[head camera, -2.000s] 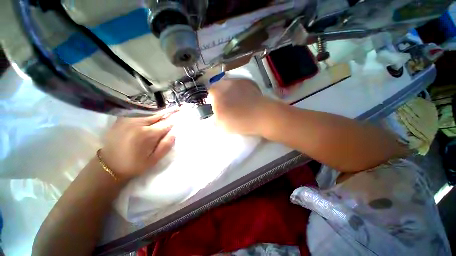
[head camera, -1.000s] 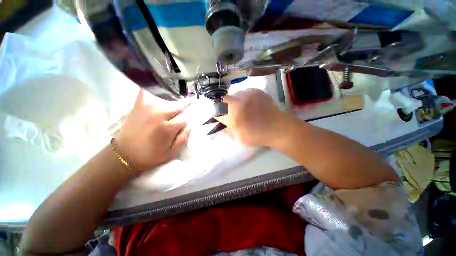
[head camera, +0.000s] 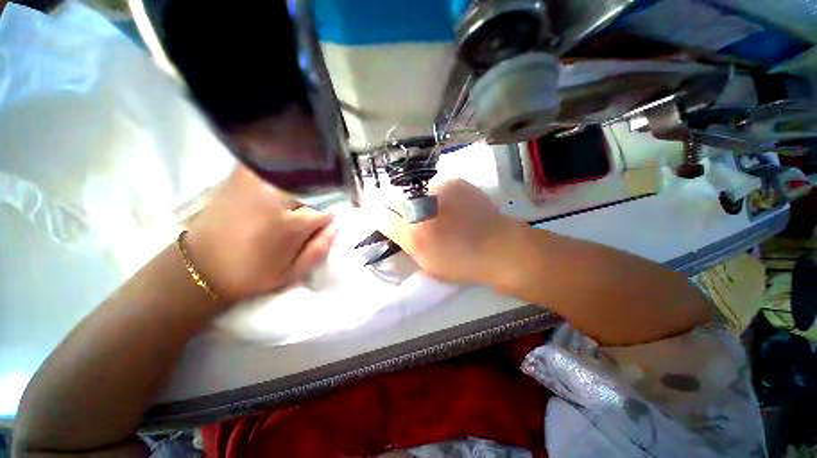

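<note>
Bright white fabric (head camera: 336, 300) lies under both hands on the white sewing table, partly overexposed. The sewing machine (head camera: 385, 80) looms above with its needle area at the bright spot between my hands. My left hand (head camera: 255, 237) lies on the fabric left of the needle, fingers bent toward it; its fingertips are partly lost in glare. My right hand (head camera: 461, 233) is closed around dark thread snips (head camera: 381, 253), whose open pointed blades stick out below the hand toward the left, over the fabric. The tension spring (head camera: 414, 179) hides part of the right fingers.
A black rectangle with a red edge (head camera: 571, 156) lies right of the needle. Small metal parts (head camera: 757, 183) are at the table's right end. The table's front edge (head camera: 376, 358) has a grey measuring strip. More white fabric (head camera: 98, 116) spreads at left; red cloth (head camera: 385, 411) hangs below.
The view has moved closer to the machine head. The snips, unseen two seconds ago, show their blades below my right hand. My left hand stays on the fabric.
</note>
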